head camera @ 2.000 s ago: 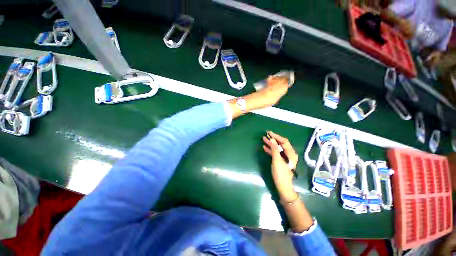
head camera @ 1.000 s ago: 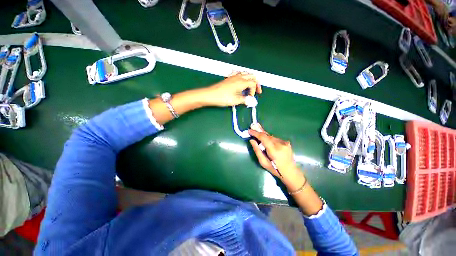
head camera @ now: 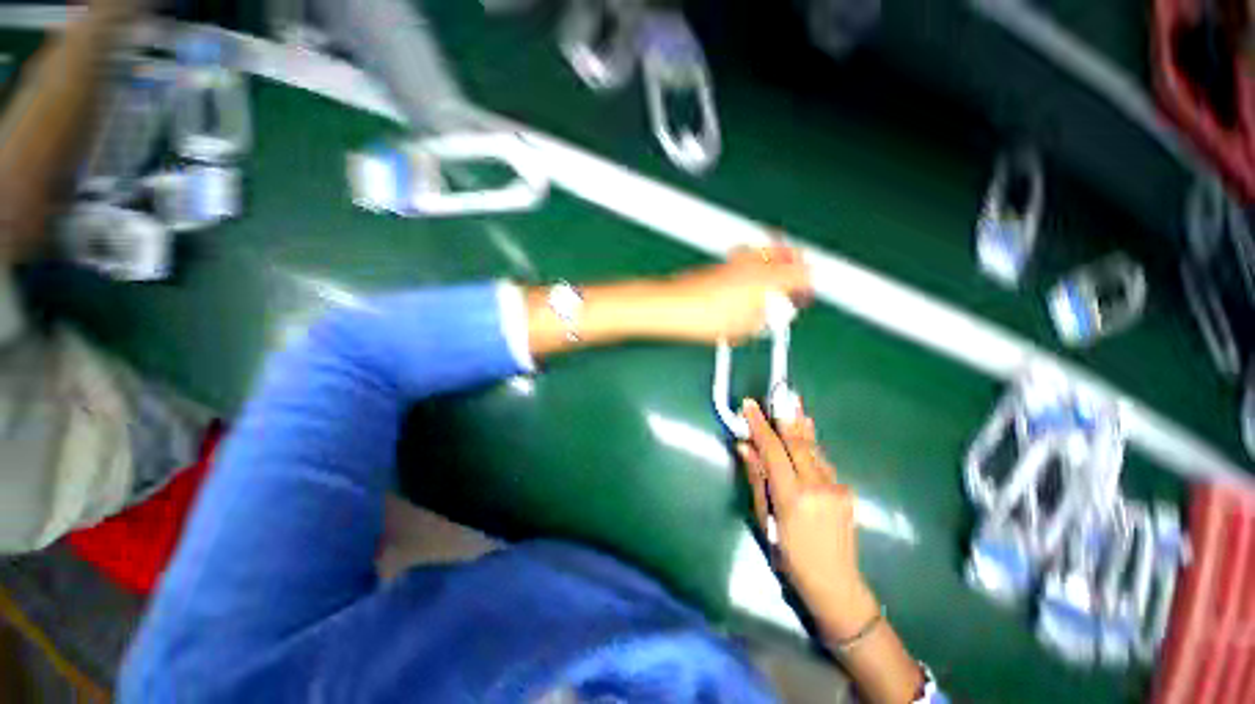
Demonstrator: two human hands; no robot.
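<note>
A white loop-shaped unit (head camera: 724,378) is held over the green bench in front of me. My left hand (head camera: 743,293) is closed on its far end and hides that end. My right hand (head camera: 801,498) is at the near end, its fingertips against the loop. A small white part (head camera: 786,403) shows at the right fingertips. A thin dark edge runs along the right palm; blur leaves unclear whether it is the slim hand tool.
A unit pile (head camera: 1053,481) lies at right beside a red tray (head camera: 1214,605). A single unit (head camera: 482,176) lies near the grey post (head camera: 392,62). More units and another person's arm (head camera: 48,131) are at left. Scattered units lie beyond the white strip (head camera: 626,189).
My left hand has gone from the belt back to the near bench and now holds a unit. My right hand has joined it at the loop. Another person's arm has appeared at far left.
</note>
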